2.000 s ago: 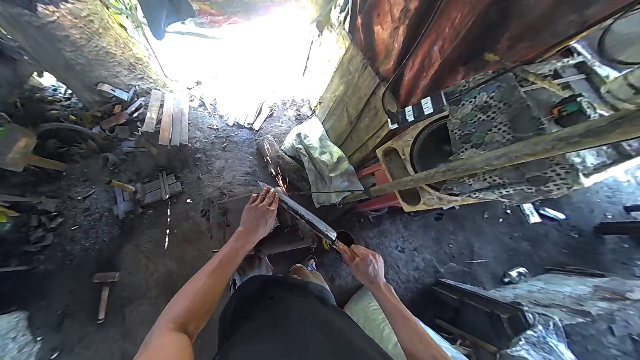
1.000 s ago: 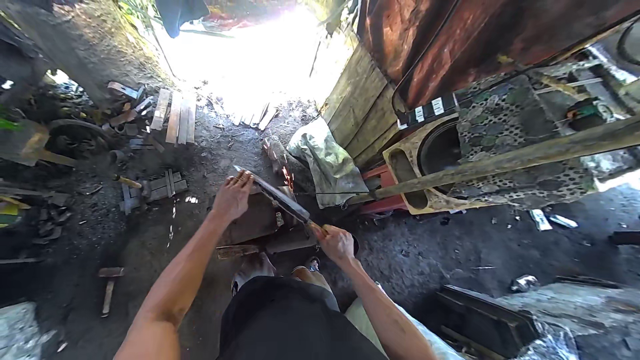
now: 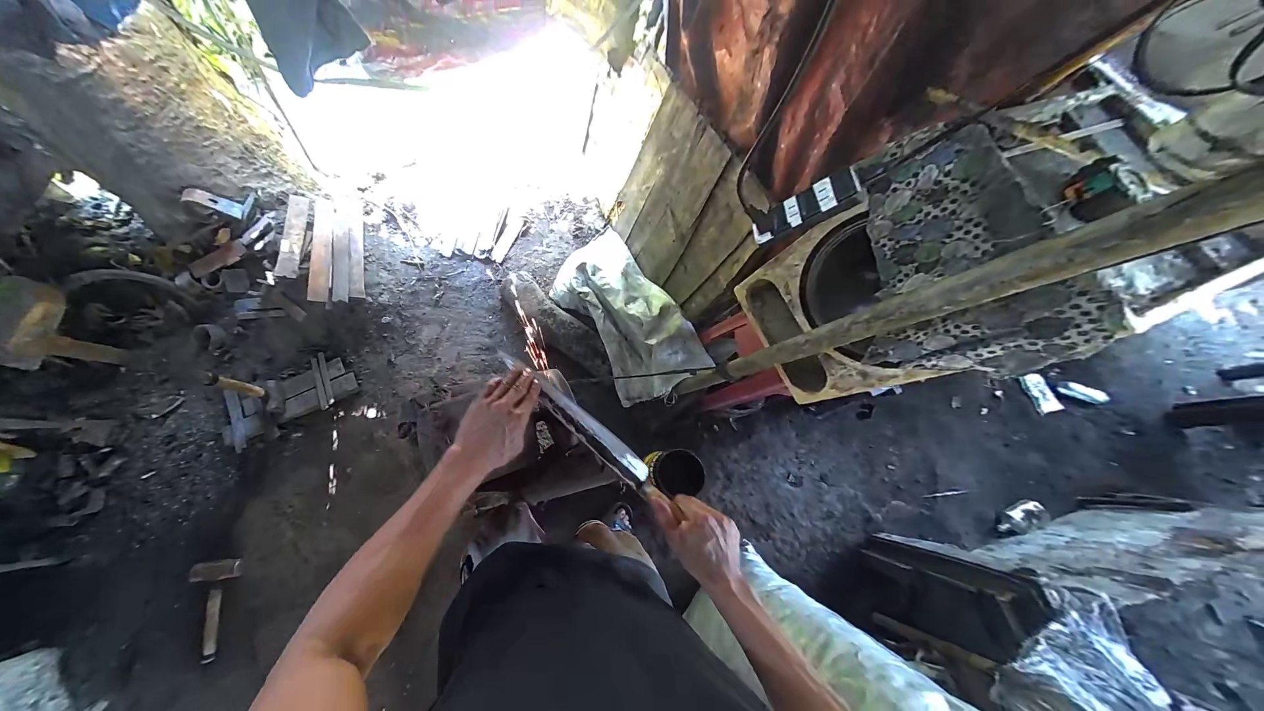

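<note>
A long metal blade [image 3: 595, 434] lies diagonally in front of me, its tip at the upper left. My right hand [image 3: 699, 538] is closed around its handle at the lower right. Near the tip, my left hand [image 3: 502, 415] presses on the blade with its fingers laid along it. Orange sparks [image 3: 531, 336] fly upward from beside the tip; the grinding surface under the blade is mostly hidden. A dark round container [image 3: 675, 473] with a yellow rim stands just right of the blade's handle end.
A pale sheet [image 3: 632, 321] drapes beside wooden boards. At the right, a long pole [image 3: 948, 296] crosses a speaker box [image 3: 770, 286] and a red plastic stool [image 3: 748, 390]. A hammer [image 3: 212, 592] lies on the ground at the left, below metal pieces [image 3: 296, 395] and flat strips [image 3: 336, 247].
Both hands still hold the blade, which stays diagonal over the sparks. The round container beside the handle shows more fully than one second ago.
</note>
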